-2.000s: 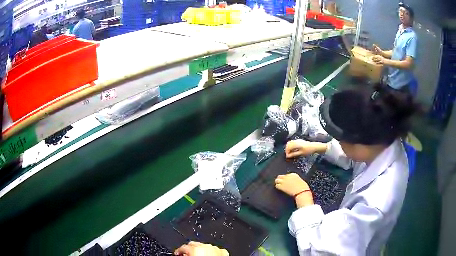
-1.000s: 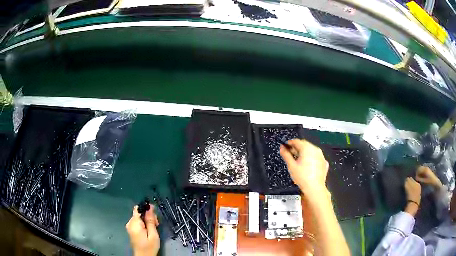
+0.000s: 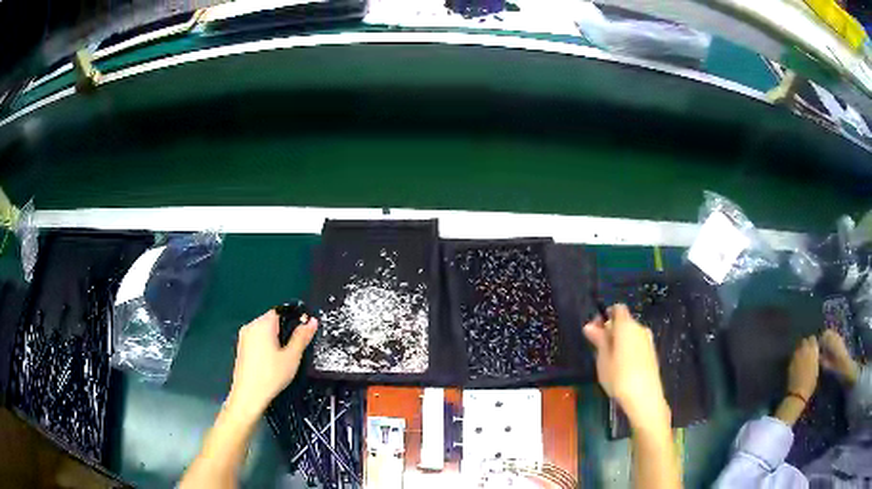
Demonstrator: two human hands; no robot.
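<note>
My left hand (image 3: 270, 351) holds a small bunch of black rods (image 3: 290, 323), seen end-on, at the left edge of the tray of silver-white parts (image 3: 377, 229). My right hand (image 3: 621, 351) pinches thin dark tweezers (image 3: 599, 304) over the gap right of the tray of small black parts (image 3: 569, 287). Tiny silver-white parts (image 3: 371, 329) are heaped in their tray. Loose black rods (image 3: 325, 430) lie below my left hand. The fixture (image 3: 502, 425) with metal plates stands on the orange board (image 3: 566, 430) between my forearms.
The rod tray (image 3: 124, 239) is at far left, with a clear bag (image 3: 158, 320) beside it. A dark tray (image 3: 703, 406) with sparse parts is at right. Another bag (image 3: 722, 250) lies behind it. A coworker's hands (image 3: 811, 368) are at far right. The green belt (image 3: 382, 134) runs behind a white rail (image 3: 535, 227).
The view has swung down and left from the coworker to the bench, then shifted slightly. Since one second ago, my right hand has moved off the black-parts tray to its right; my left hand is higher, nearer the white-parts tray.
</note>
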